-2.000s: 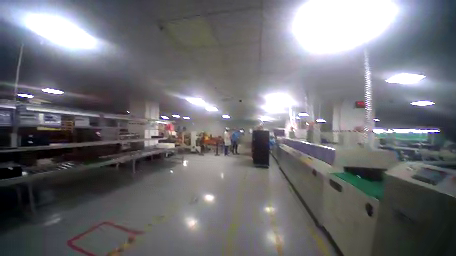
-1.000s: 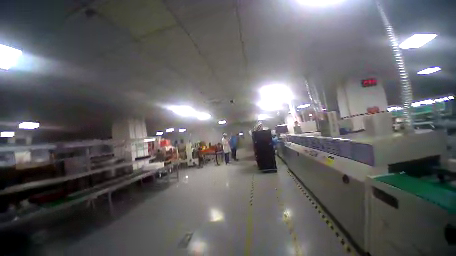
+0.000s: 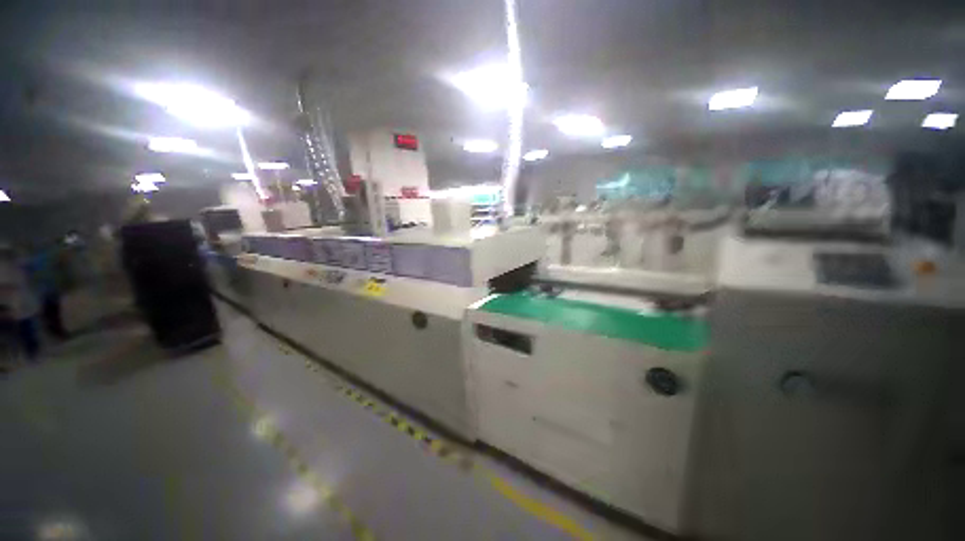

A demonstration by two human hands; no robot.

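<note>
Neither of my hands is in view. Nearest in front of me is a white machine section (image 3: 587,423) with a green top strip (image 3: 593,319), a dark recessed slot and a round black knob on its front. It joins a long white oven (image 3: 370,328) with a lilac band along its upper side. A dark opening (image 3: 515,279) shows at the oven's end, above the green strip. At the right stands another pale machine cabinet (image 3: 836,402) with a dark panel on top; it is blurred.
A tall black rack (image 3: 169,283) stands on the aisle floor at the left. Blurred people (image 3: 48,285) are at the far left edge. Yellow-black tape (image 3: 397,421) runs along the machine's foot. A column (image 3: 394,169) with a red display rises behind the oven.
The view has swung right and nearer to the line. The oven and green-topped section have shifted from the right to the middle, and the black rack to the left. The left shelving has left the view.
</note>
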